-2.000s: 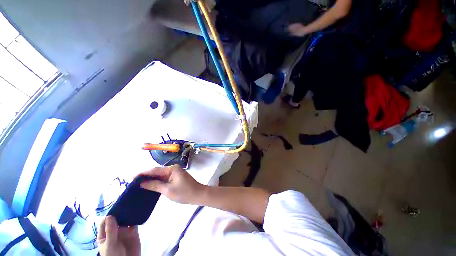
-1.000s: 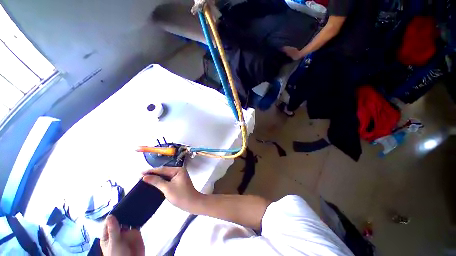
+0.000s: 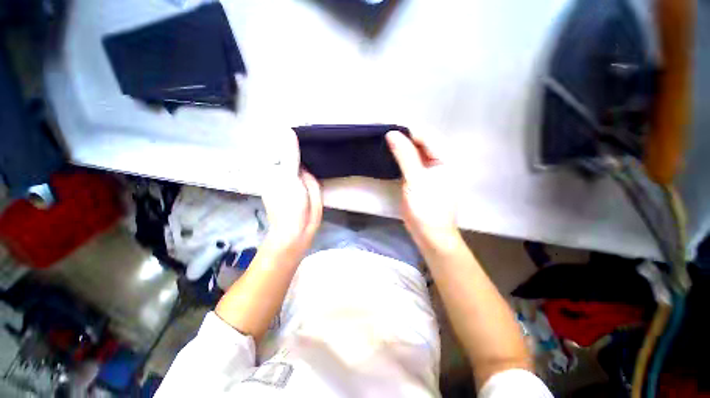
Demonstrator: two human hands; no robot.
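A dark, roughly rectangular fabric piece (image 3: 350, 151) is held by its two short ends over the near edge of the whitish table. My left hand (image 3: 293, 190) grips its left end. My right hand (image 3: 420, 183) grips its right end, thumb on top. A stack of dark pieces (image 3: 175, 58) lies at the left of the table, with pale lines near its lower edge. The dark steam iron (image 3: 595, 85) with its orange-brown handle (image 3: 671, 93) stands at the right, clear of my hands.
The table cover (image 3: 467, 85) spans the view. Another dark item (image 3: 362, 12) is cut off at the top. Yellow and blue-green lines (image 3: 668, 342) hang down at the right. Red cloth (image 3: 62, 218) and other cloth lie on the floor below the table's edge.
The view has swung round to face the table squarely. The dark stack now shows at left and the iron looks larger at right. Both hands still hold a dark piece.
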